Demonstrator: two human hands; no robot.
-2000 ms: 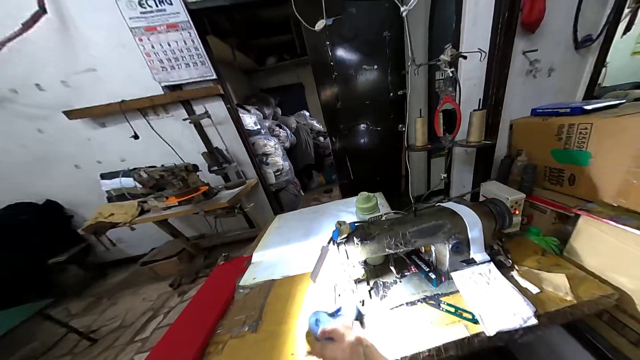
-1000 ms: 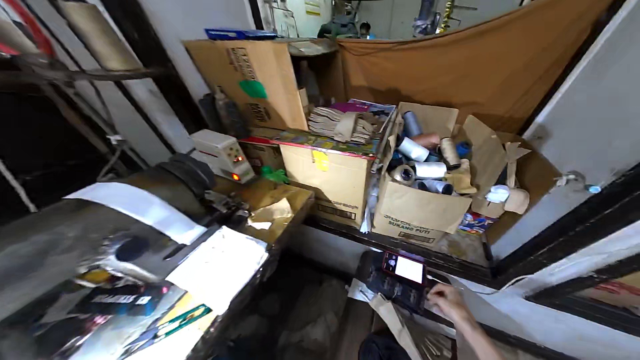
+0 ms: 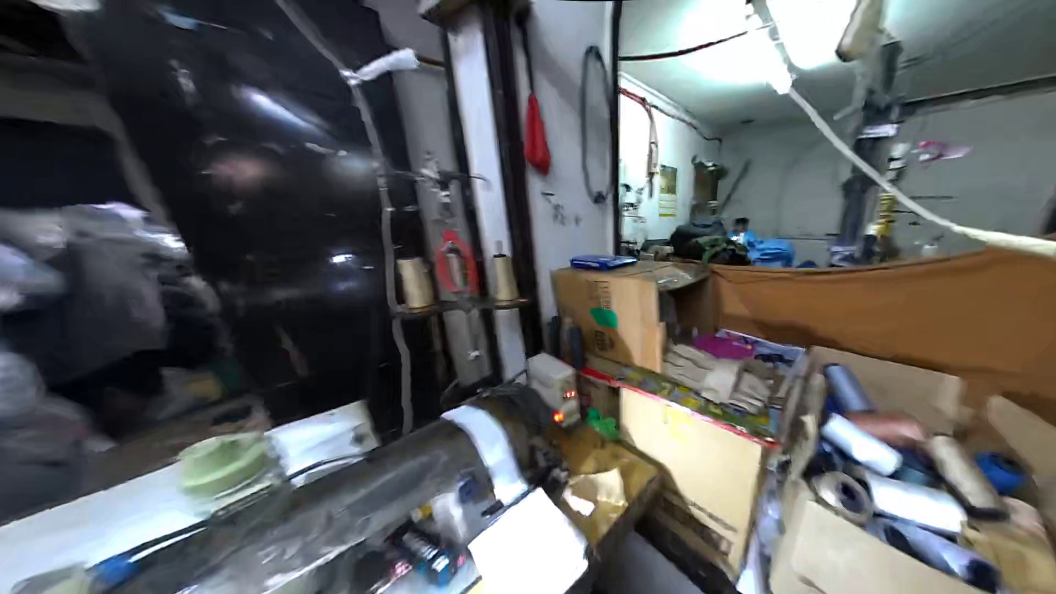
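Neither of my hands shows in the head view now. A dark sewing machine [image 3: 363, 487] crosses the lower left, blurred, with a white strip [image 3: 488, 450] over its arm. A sheet of white paper [image 3: 530, 546] hangs at its front. Behind the machine a pale green round object [image 3: 221, 466] rests on the white table surface [image 3: 99, 501]. A control box [image 3: 551, 381] with lit red lights stands at the machine's right end. Two thread cones, one left [image 3: 415, 283] and one right [image 3: 505, 277], stand on a dark rack around a red ring-shaped object [image 3: 456, 262].
At the lower right an open cardboard box [image 3: 858, 553] holds several thread spools [image 3: 916, 502]. Beside it, another carton [image 3: 689, 462] has cloth pieces [image 3: 714, 375] on top. A brown cloth [image 3: 891, 309] spans the opening behind. A pale cable [image 3: 883, 183] droops across the upper right.
The view has swung up and left since one second ago. My hand, at a dark device with a lit screen then, is out of view now, as is the device.
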